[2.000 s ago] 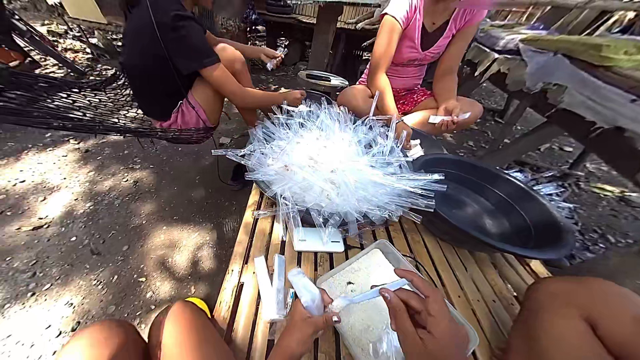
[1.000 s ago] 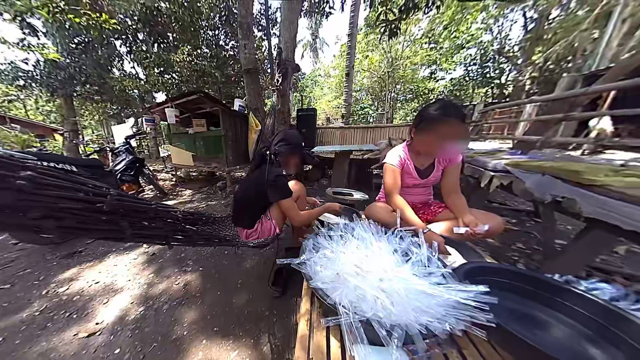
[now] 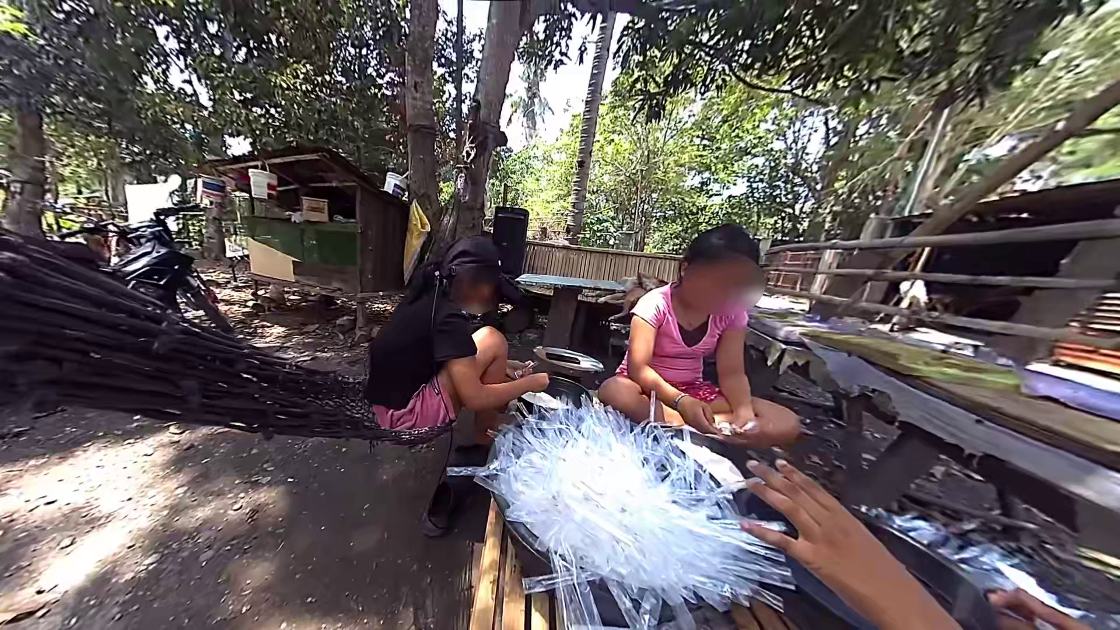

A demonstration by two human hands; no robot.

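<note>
My left hand (image 3: 818, 525) is raised at the lower right with its fingers spread, beside a large heap of clear plastic strips or narrow bags (image 3: 626, 503). No object shows in its fingers, and its fingertips overlap the heap's right side in the view. At the bottom right edge, only part of my right hand (image 3: 1028, 608) shows; whether it holds anything is hidden. The heap sits over a dark basin (image 3: 525, 535) on a bamboo slat surface (image 3: 487, 582). Another dark basin (image 3: 941, 560) lies under and beside my left hand.
Two people sit beyond the heap, one in black (image 3: 416, 350), one in pink (image 3: 682, 341), both handling small pale things. A net hammock (image 3: 175, 359) hangs at left. A cluttered wooden table (image 3: 927, 394) and pole railing stand at right.
The view has tilted up sharply. Two seconds ago my hands held a small clear bag and a pale spoon over a tray of white material; now my left hand is raised, open, near the heap.
</note>
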